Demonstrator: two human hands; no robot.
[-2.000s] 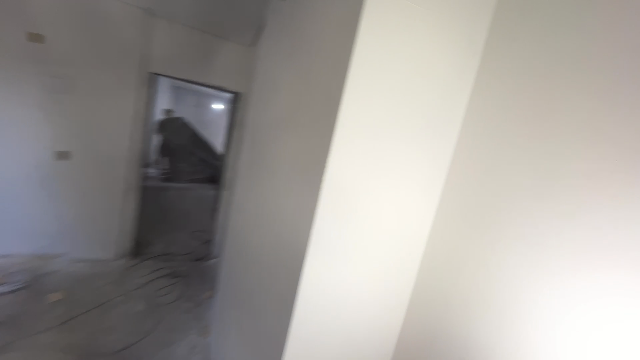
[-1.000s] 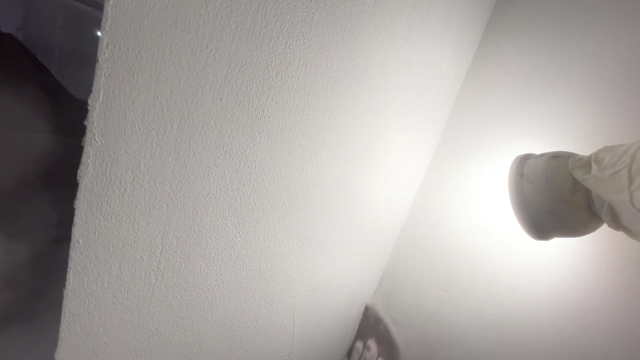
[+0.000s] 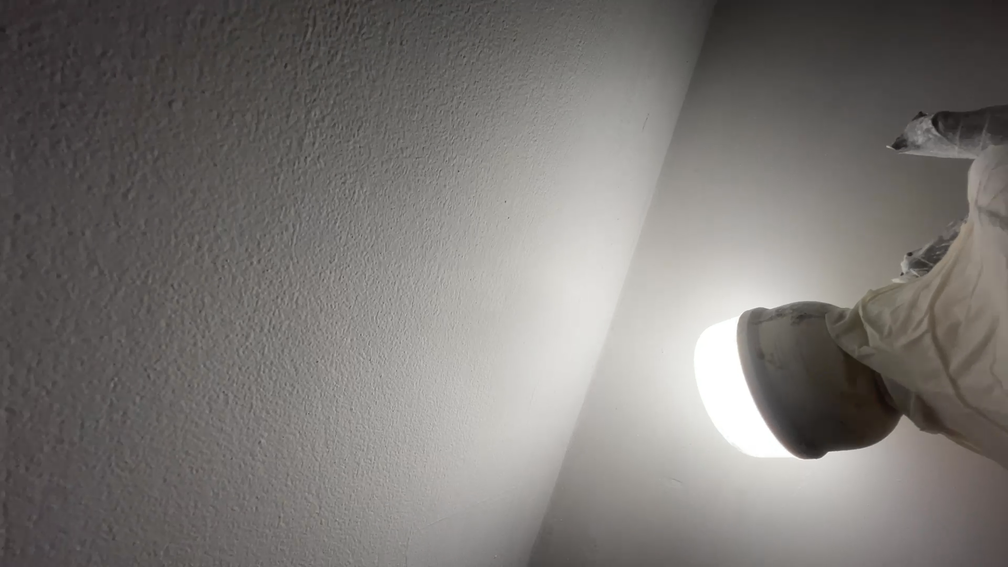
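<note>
Neither of my hands can be plainly made out. At the right, a lit lamp [image 3: 819, 378] with a grey, smudged housing faces left, its round white front glowing beside the wall. Creased cream fabric [image 3: 953, 339] touches the back of the housing and runs out of the right edge. Whether a hand is inside or behind that fabric cannot be told. Above it, a dark, pale-smeared pointed piece [image 3: 945, 134] sticks out to the left. A similar smaller piece [image 3: 933, 252] shows behind the fabric's edge.
A rough-textured pale wall [image 3: 315, 299] fills the left and middle. It meets a smoother pale surface [image 3: 756, 213] along a slanting corner line, running from upper right to lower middle. The lamp lights both surfaces near this corner, while the upper left is dim.
The view has swung from a room with a doorway to a close wall corner. Fingertips by a dark rounded thing, at the bottom one second ago, are out of view. The lamp's glowing face now shows.
</note>
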